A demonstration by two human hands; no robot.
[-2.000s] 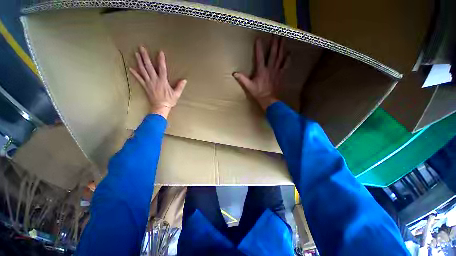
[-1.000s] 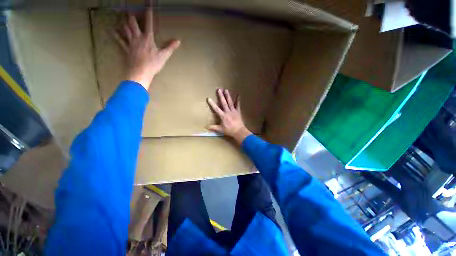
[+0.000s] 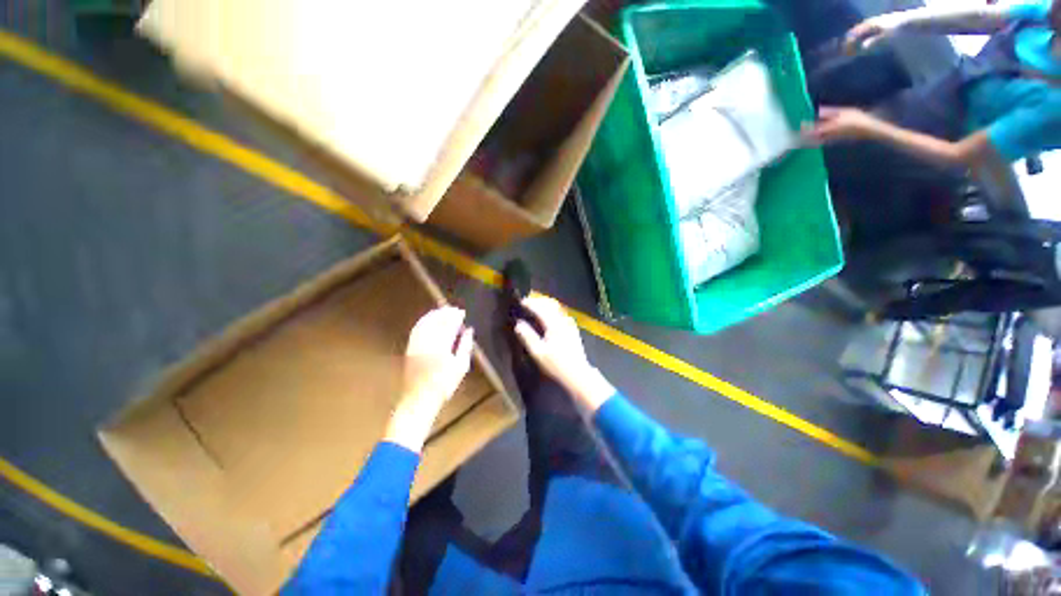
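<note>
An open, empty brown carton (image 3: 314, 384) stands tilted in the view on the dark floor at lower left. My left hand (image 3: 436, 361) is at its right rim, with the fingers curled over the edge. My right hand (image 3: 556, 343) is just right of that rim, with fingers bent; whether it holds anything is unclear, as the area is dark and blurred. Right of centre, a green tote (image 3: 634, 250) holds white bagged bundles (image 3: 721, 140).
A smaller open brown box (image 3: 500, 215) stands left of the tote, partly under large cardboard sheets (image 3: 337, 82). Another person's hand (image 3: 844, 126) reaches to the tote's right side. Yellow lane lines (image 3: 710, 378) cross the floor. A metal rack (image 3: 942, 349) is at right.
Both hands have left the carton's inside, where they were spread flat. The carton now shows lower and to the left. The view has turned right, showing the tote's contents and another person.
</note>
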